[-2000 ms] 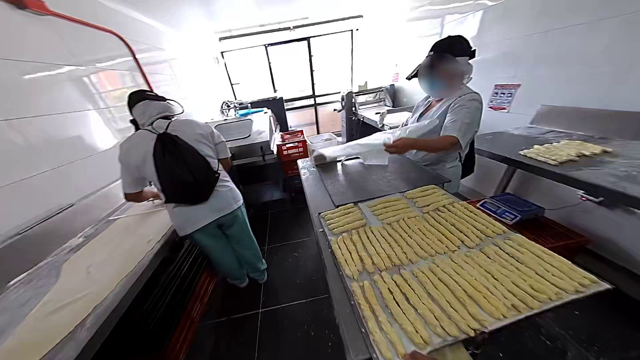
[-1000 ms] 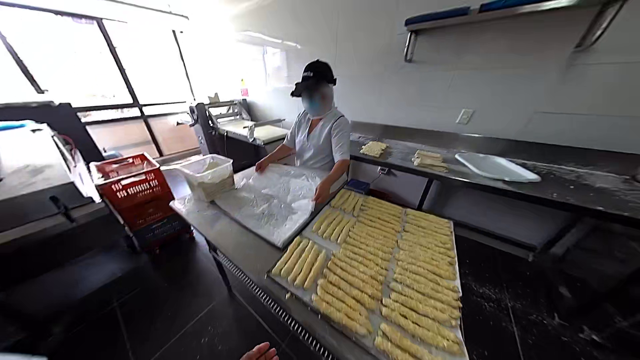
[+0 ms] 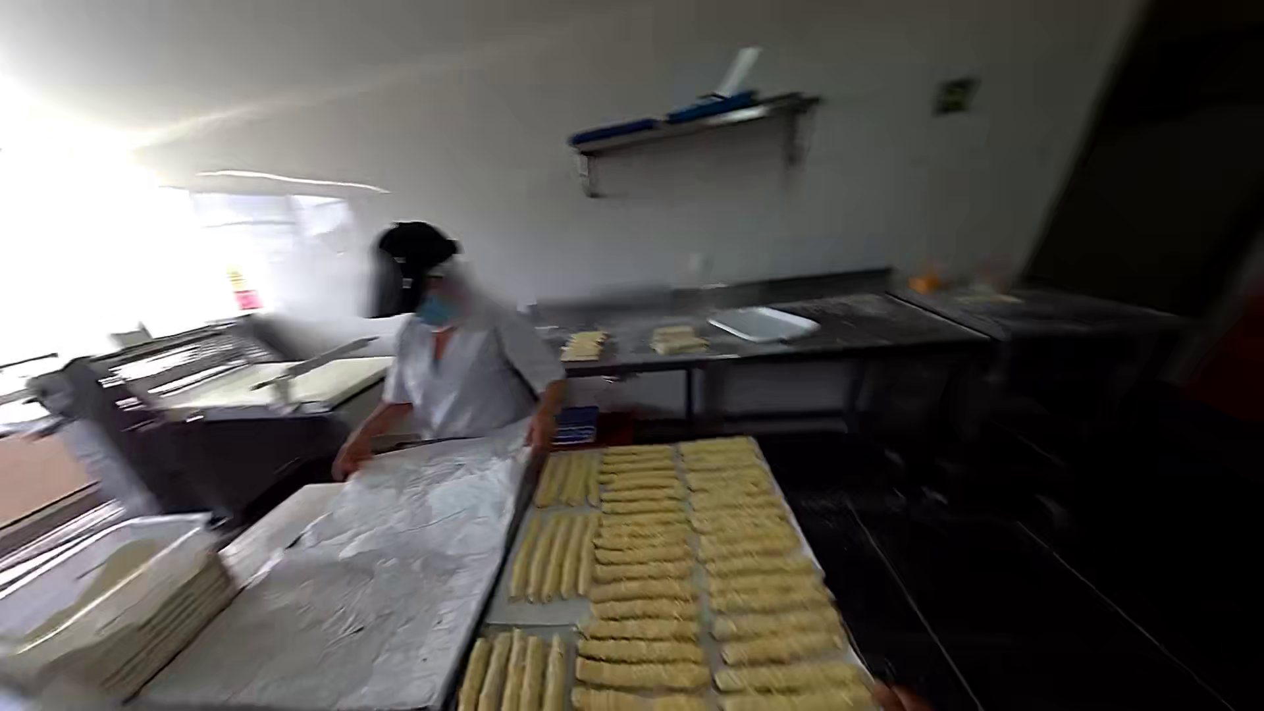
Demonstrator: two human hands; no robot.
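Note:
A small part of my right hand (image 3: 897, 697) shows at the bottom edge, by the near right corner of a large tray (image 3: 538, 612); its fingers are too blurred and cut off to read. My left hand is out of the frame. Rows of coated dough sticks (image 3: 642, 592) lie on that tray, some lengthwise and some crosswise. Left of it is a tray or sheet covered with whitish plastic film (image 3: 395, 583). A co-worker (image 3: 459, 365) in a cap and mask stands at its far end, both hands at its edges.
A white plastic bin (image 3: 148, 612) with pale contents stands at the lower left. Behind it is a dough-sheeting machine (image 3: 217, 405). Along the wall runs a counter (image 3: 859, 321) with dough pieces (image 3: 583, 346) and a white tray (image 3: 763, 324). A shelf (image 3: 691, 118) hangs above.
The view has swung strongly to the right. The film was held up by the co-worker two seconds ago and now lies spread flat. A hand at the bottom edge one second ago is no longer there.

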